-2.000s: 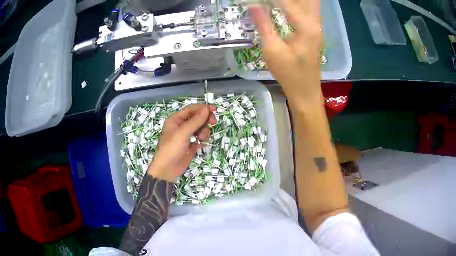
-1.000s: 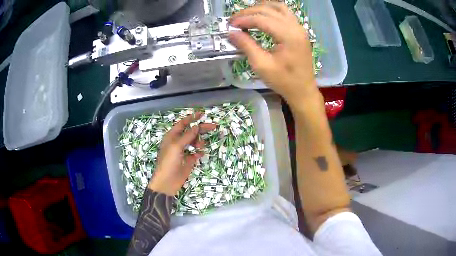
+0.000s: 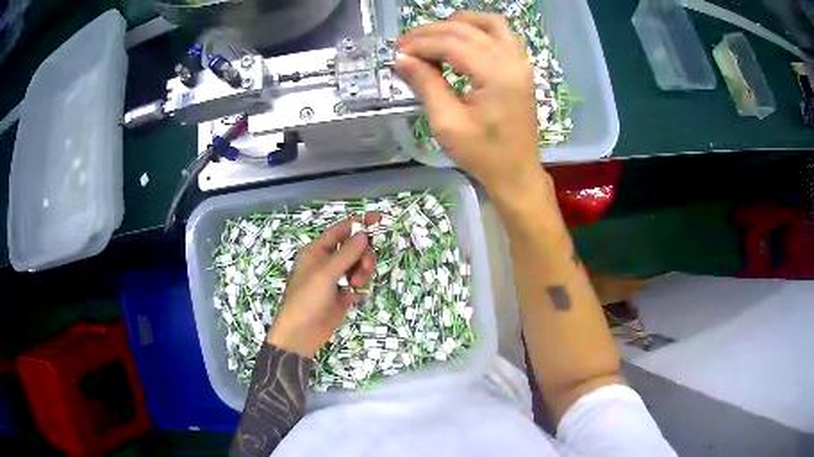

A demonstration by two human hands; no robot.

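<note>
The near parts bin (image 3: 480, 268) at the lap is filled with white-and-green wired pieces (image 3: 384, 330). My left hand (image 3: 326, 277) is over this bin, its thumb and fingers closed on a piece with a white housing (image 3: 358, 228). My right hand (image 3: 477, 94) is at the right end of the silver press fixture (image 3: 357, 76), thumb and forefinger together at the work slot. Whether a part is between those fingertips is too small to tell. The far parts bin (image 3: 607, 107), with similar pieces, is partly behind my right hand.
A round metal bowl (image 3: 259, 20) is behind the fixture. A translucent tub (image 3: 67, 143) lies far left. Small clear trays (image 3: 675, 45) are upper right. Dark hoses (image 3: 189, 189) hang at the fixture's front left. Red (image 3: 80, 393) and blue (image 3: 174, 348) crates are below the bench.
My right hand has come down from above the far bin to the fixture's right end. My left fingers opened among the pieces and are now closed on one. The view has shifted slightly.
</note>
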